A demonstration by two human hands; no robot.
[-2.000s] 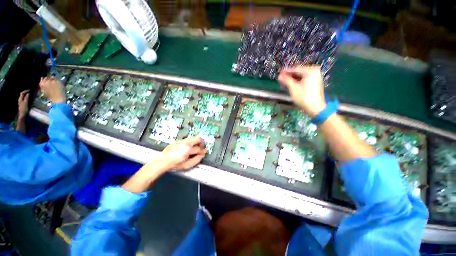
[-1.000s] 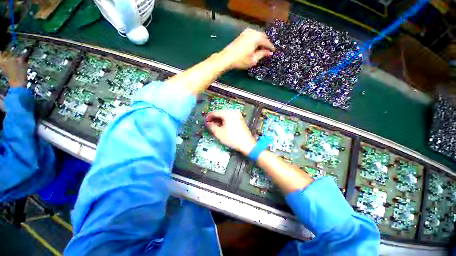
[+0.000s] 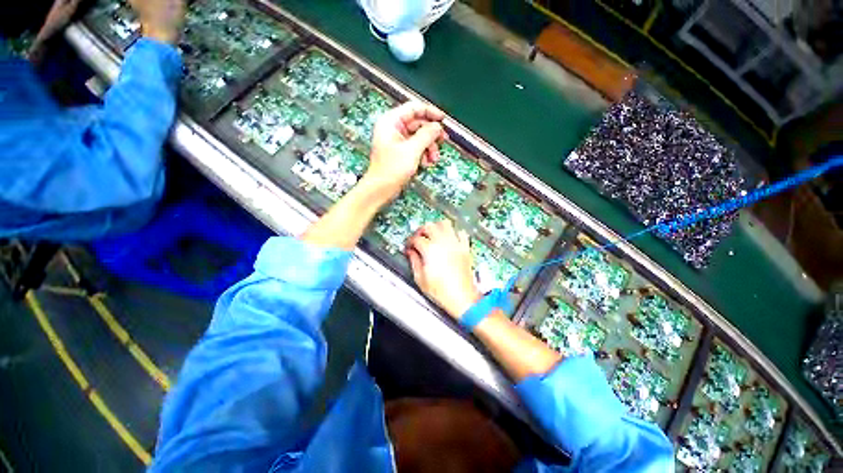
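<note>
My left hand [image 3: 404, 146] is over the upper boards of a carrier, its thumb and fingertips pinched together; whether a part is between them is too small to tell. My right hand [image 3: 444, 266], with a bright blue wrist strap [image 3: 485, 307], is low over a lower circuit board [image 3: 411, 220] of the same carrier, fingers bent down and fingertips partly hidden. Green circuit boards, such as one right of my left hand [image 3: 514, 220], lie in the carrier [image 3: 467, 220]. The component pile [image 3: 661, 171] lies behind the line at the right.
The pale metal line rail [image 3: 242, 189] runs nearest my body. A blue coiled cord [image 3: 749, 199] crosses at right. A white fan [image 3: 405, 28] stands at the back. Another person's blue sleeve [image 3: 139, 102] and hand are at upper left. A second component pile [image 3: 825, 356] is at the right edge.
My left hand has come back from beside the component pile to above the boards. My right hand, earlier reaching at the pile, is now down at a board. The view has turned and shifted.
</note>
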